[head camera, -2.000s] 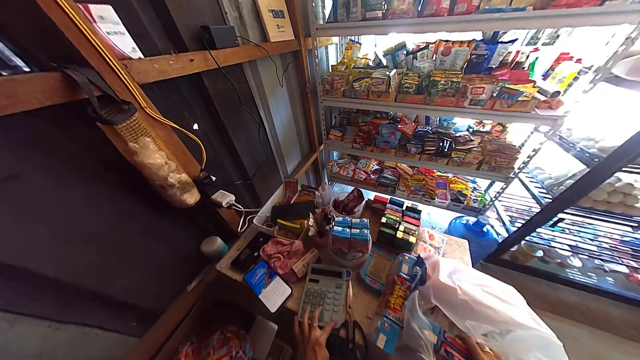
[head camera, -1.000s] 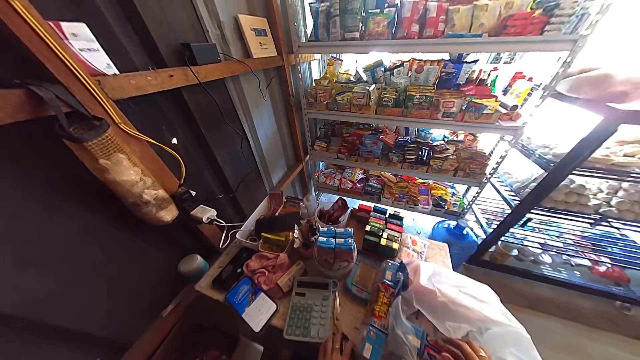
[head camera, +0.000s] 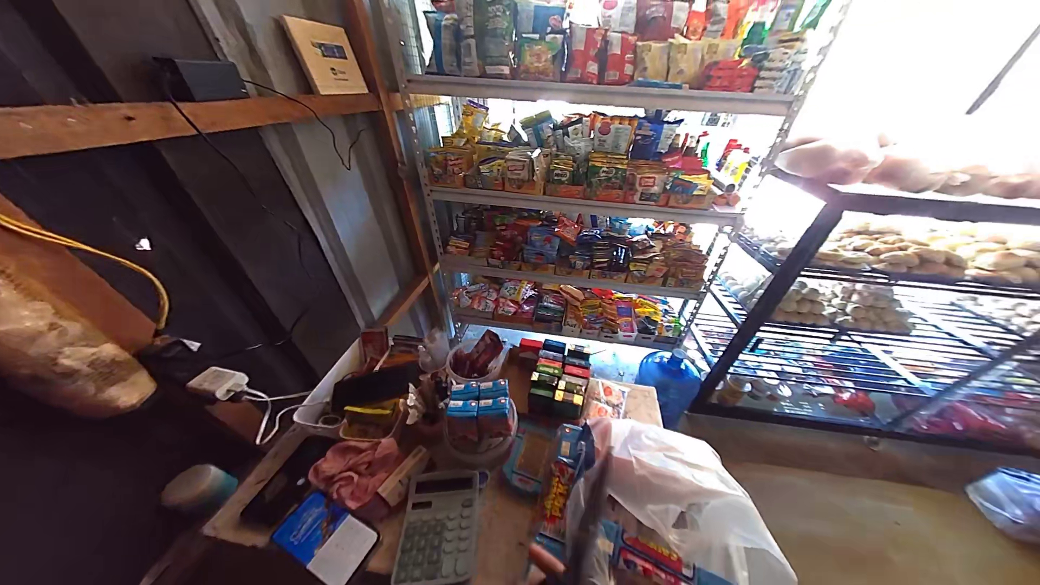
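Observation:
At the bottom edge, my left hand (head camera: 546, 562) shows only as a few fingers. They are beside a long, dark, blurred object (head camera: 589, 508) that stands up in front of a white plastic bag (head camera: 674, 471); the grip is hidden. Blue and red packets (head camera: 650, 561) show inside and under the bag. My right hand is not in view. A grey calculator (head camera: 439, 528) lies left of my left hand, with a phone (head camera: 329, 540) and a pink cloth (head camera: 353, 471) farther left. Between the calculator and the bag is a blue-edged case (head camera: 528, 459), with a colourful packet (head camera: 558, 487) beside it.
Behind the calculator stands a round tub (head camera: 479, 443) of blue boxes, near rows of small packs (head camera: 561, 378). Metal shelves (head camera: 601, 93) of sachets rise at the back. A blue water bottle (head camera: 668, 382) stands on the right by a black rack (head camera: 780, 305) of eggs and bread.
My left hand has moved right, from the calculator to beside the bag. My right hand, earlier at the bag, has left the view. The dark object now stands up before the bag.

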